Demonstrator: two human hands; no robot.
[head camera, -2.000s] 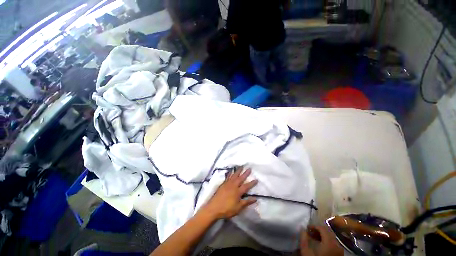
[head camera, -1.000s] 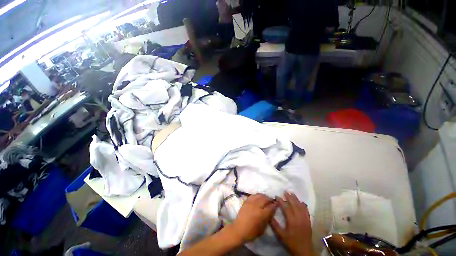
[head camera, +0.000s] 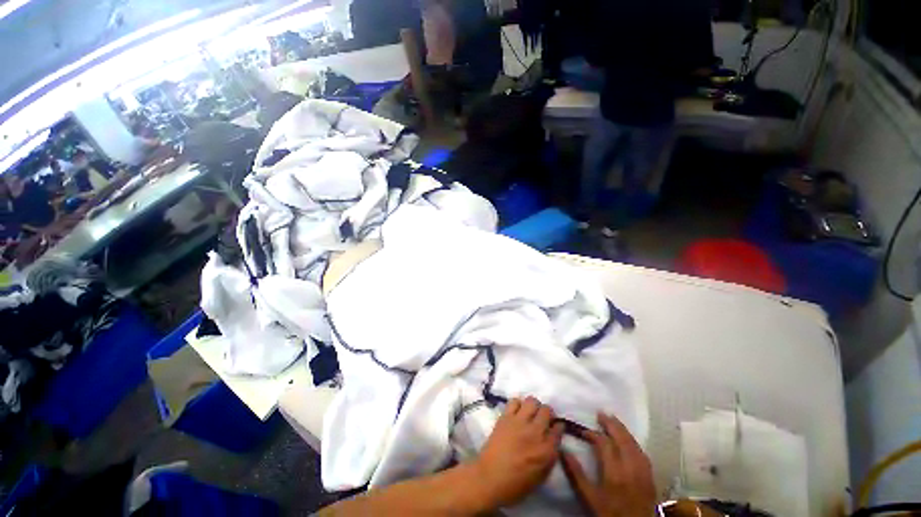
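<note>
A white garment (head camera: 444, 293) with thin dark piping lies spread over the pressing table (head camera: 707, 323). A cream-beige padded end (head camera: 349, 263) shows at its left side. My left hand (head camera: 520, 449) lies on the cloth near the front, fingers bent at a dark seam. My right hand (head camera: 614, 470) is just to its right, fingertips on the same seam. Whether the fingers pinch the cloth is hard to tell. The iron is almost wholly cut off by the bottom edge, right of my right hand.
A crumpled garment pile (head camera: 313, 192) stands at the table's left. A pale rest pad (head camera: 747, 459) lies at the right front. Beyond are a blue block (head camera: 543, 230), a red basket (head camera: 732, 265) and a standing person (head camera: 646, 101). Blue crates (head camera: 217, 404) stand at the left.
My right hand has moved from beside the iron onto the garment, next to my left hand. The cloth there is more gathered. The view has shifted, and the iron has mostly left it.
</note>
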